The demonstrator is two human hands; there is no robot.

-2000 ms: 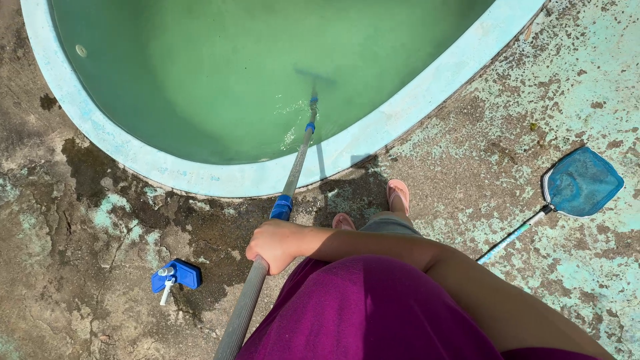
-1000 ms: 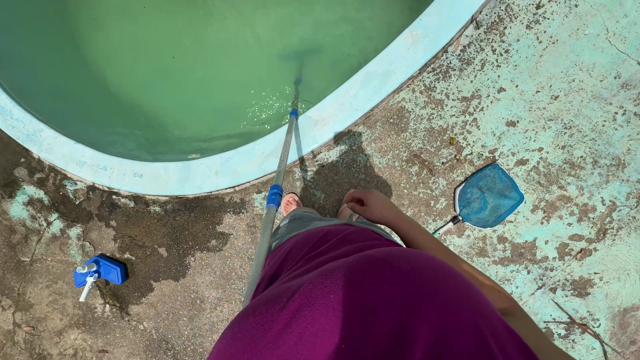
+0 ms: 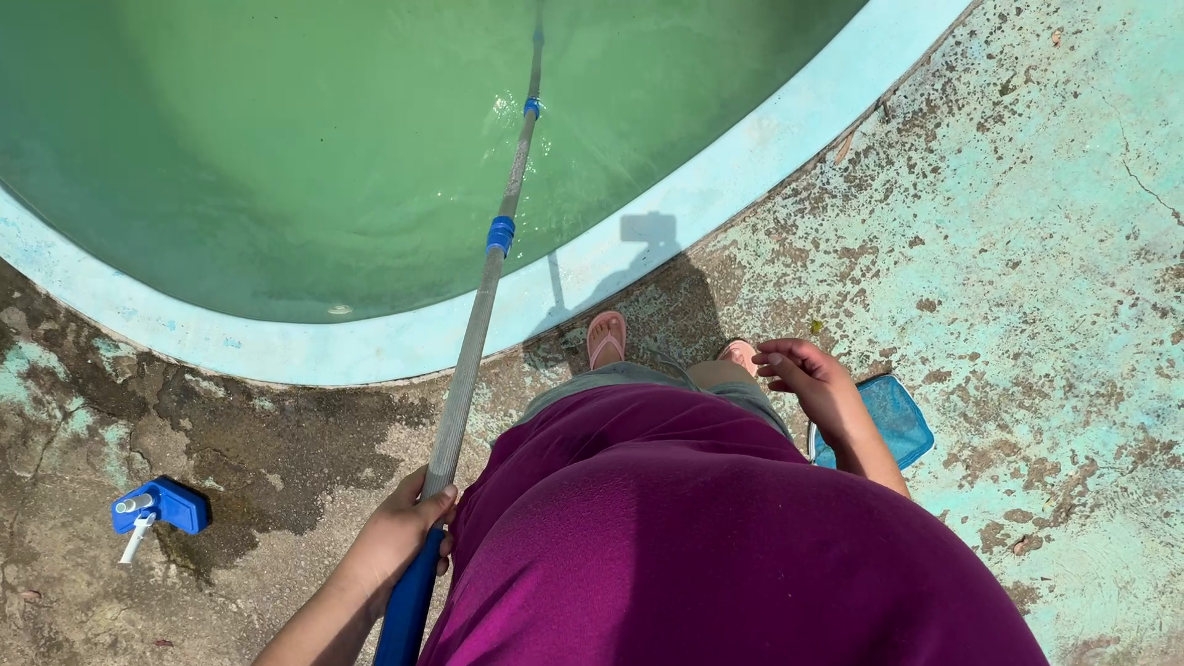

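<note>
My left hand (image 3: 412, 527) is closed around a telescopic metal pole (image 3: 476, 342), just where its blue grip (image 3: 407, 601) begins. The pole slants up over the pool rim, and its far part goes down into green water; its end is out of view. Blue locking collars (image 3: 500, 235) sit along the pole. My right hand (image 3: 803, 370) holds nothing, fingers loosely bent and apart, above my right foot and beside a blue leaf skimmer net (image 3: 895, 421) that lies on the ground, partly hidden by my forearm.
The pool's pale blue rim (image 3: 305, 351) curves in front of my feet in pink flip-flops (image 3: 606, 338). A blue pool vacuum head (image 3: 176, 506) with white fittings lies on the wet, worn concrete at left. Peeling turquoise paint (image 3: 1064, 277) covers the ground at right.
Two seconds ago a hand gripped the pole higher up, near a blue collar; the left hand now holds it at the blue grip. The right hand is off the pole. The brush-like end has left view.
</note>
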